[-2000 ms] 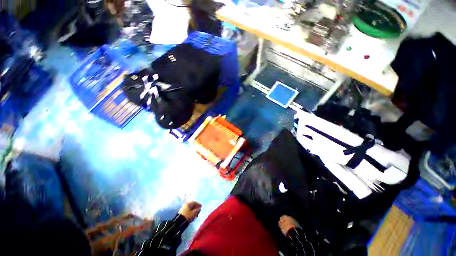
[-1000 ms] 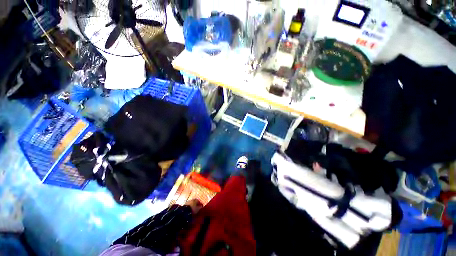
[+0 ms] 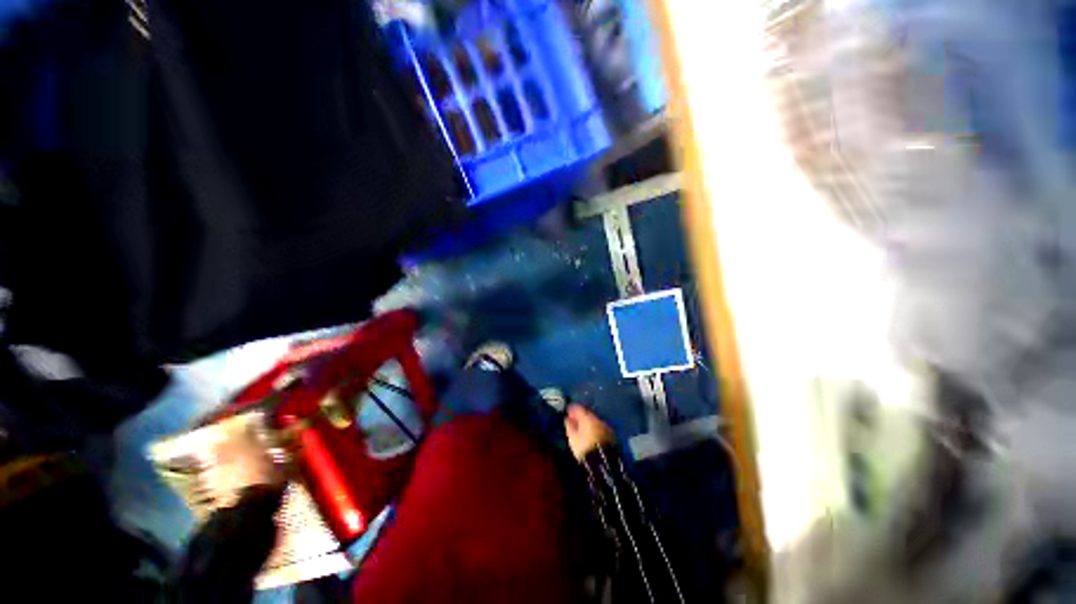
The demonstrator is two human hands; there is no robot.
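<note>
A red plastic stool (image 3: 321,466) with a pale top stands tilted in the picture at lower left, beside my red-clad lap. My left hand (image 3: 244,458) is blurred and lies over the stool's pale part at its edge, with the fingers closed around it. My right hand (image 3: 584,433) is small, low over the dark floor to the right of my knees. Nothing shows in it, and its fingers are too blurred to read.
A white table with a wood edge (image 3: 712,271) runs down the right, its top blurred. A blue pedal (image 3: 650,333) on a pale frame lies below it. Black garments (image 3: 295,153) fill the upper left, beside a blue plastic crate (image 3: 537,153). My shoe tips show near the centre.
The view has turned and come down close to the stool, crate and table edge. My right hand has come into view. My left hand is now on the stool's pale part.
</note>
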